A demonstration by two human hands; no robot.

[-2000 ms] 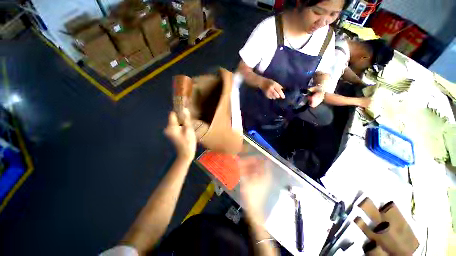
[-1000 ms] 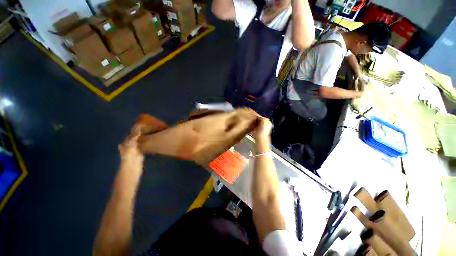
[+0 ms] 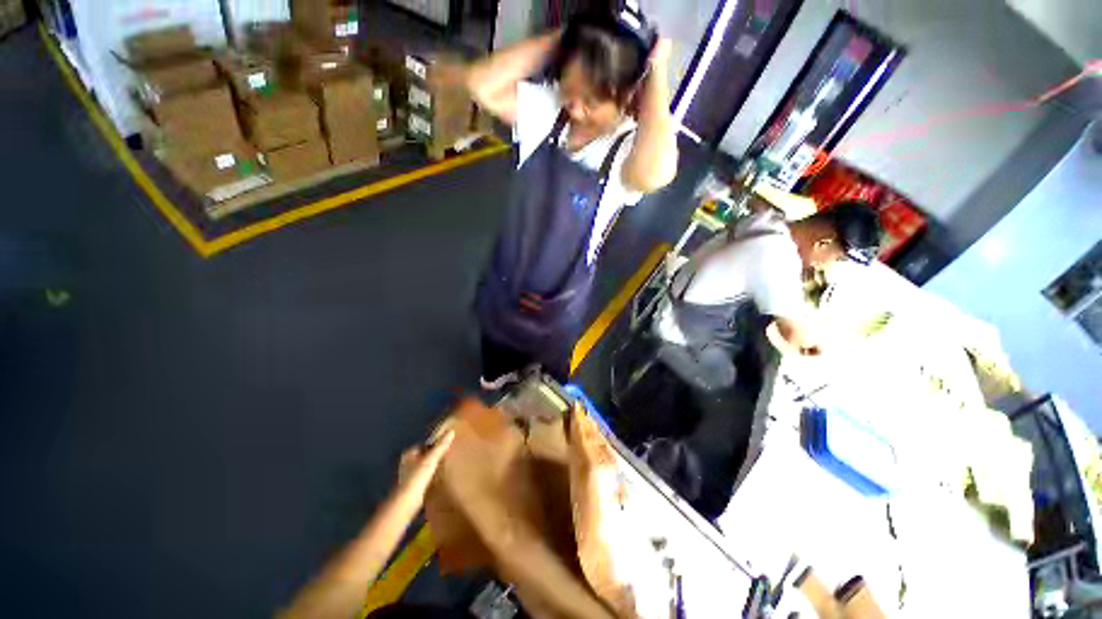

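Observation:
A brown bag body panel (image 3: 586, 484) is bent into an open pouch shape with a darker inside, over the near-left part of the work board. My left hand (image 3: 429, 457) grips its upper left edge. A blurred tan band runs down across the panel's front; I cannot tell whether it is my right forearm or a fold. My right hand cannot be made out. The work board (image 3: 659, 514) shows bright to the right of the panel, with a thin dark stick (image 3: 677, 595) at the lower edge.
A standing person in an apron (image 3: 544, 242) is beyond the board, arms raised to the head. Another person (image 3: 737, 284) bends over the long white table (image 3: 786, 484). Stacked blue trays (image 3: 840, 450) and folded brown panels (image 3: 852, 599) lie on it. Cartons (image 3: 290, 121) stand at back left.
The panel has moved down and right from its stretched hold and now opens upward. My left hand moved right. The view has tilted up, and the standing person shows farther left.

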